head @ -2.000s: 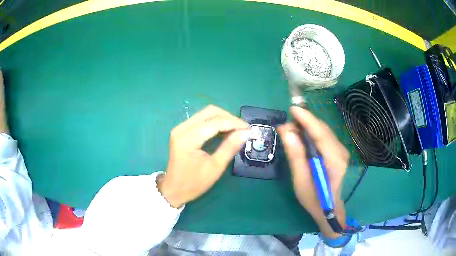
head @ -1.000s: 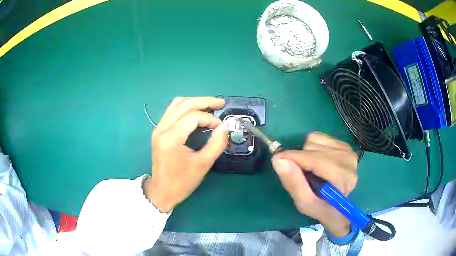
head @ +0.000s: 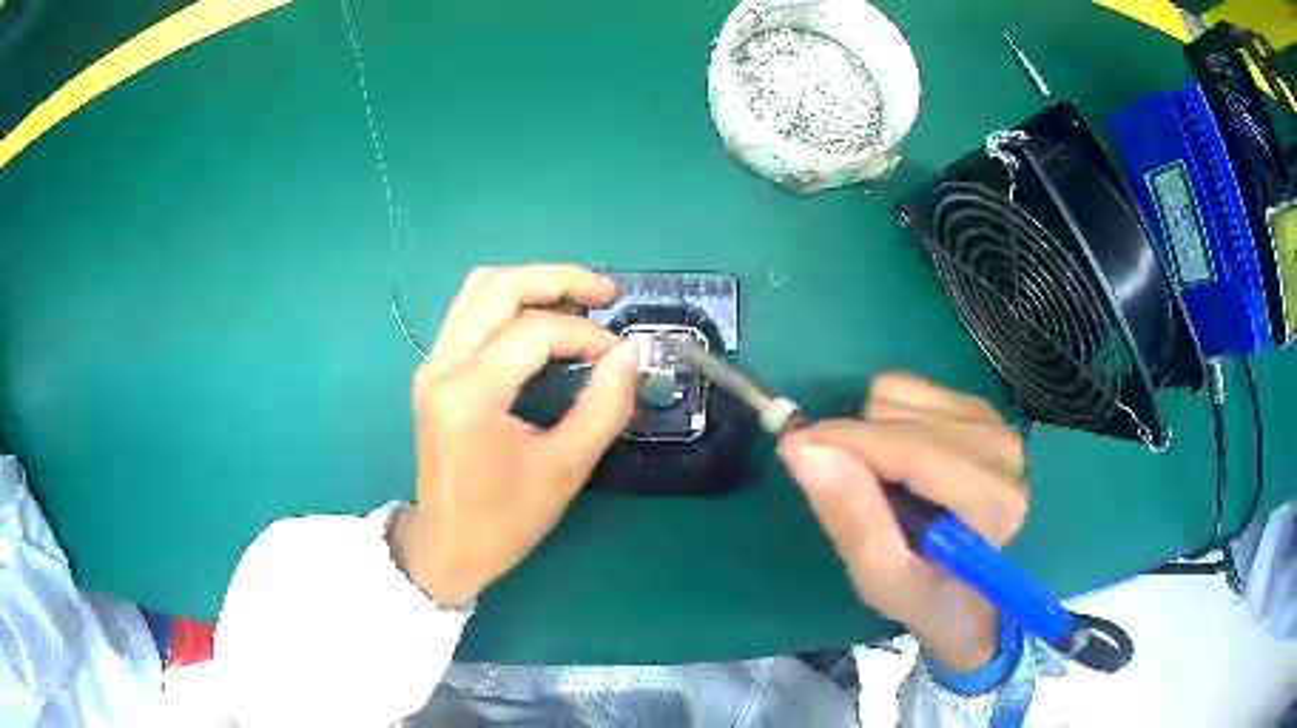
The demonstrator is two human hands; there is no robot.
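A smartwatch housing (head: 666, 405) with a silvery rim sits in the black fixture (head: 697, 296) on the green mat. My left hand (head: 519, 413) is at its left side, thumb and index finger pinched together at the rim; solder wire (head: 394, 270) runs from behind this hand up the mat. The pinched tips hide what they hold, but the wire leads to them. My right hand (head: 917, 498) holds the soldering iron (head: 996, 576) by its dark grip. The iron's metal tip reaches the upper right part of the housing; exact contact is too blurred to tell.
A whitish pot (head: 814, 100) of silvery shavings stands at the top. The black fume fan (head: 1031, 292) and blue soldering station (head: 1188, 213) stand at the right. A thin metal rod (head: 1027, 66) lies behind the fan. A white sleeve (head: 50, 612) shows at the far left.
The iron has come down from the pot to the housing. The pot, fan and fixture sit further left in view. More of the solder wire now shows on the mat.
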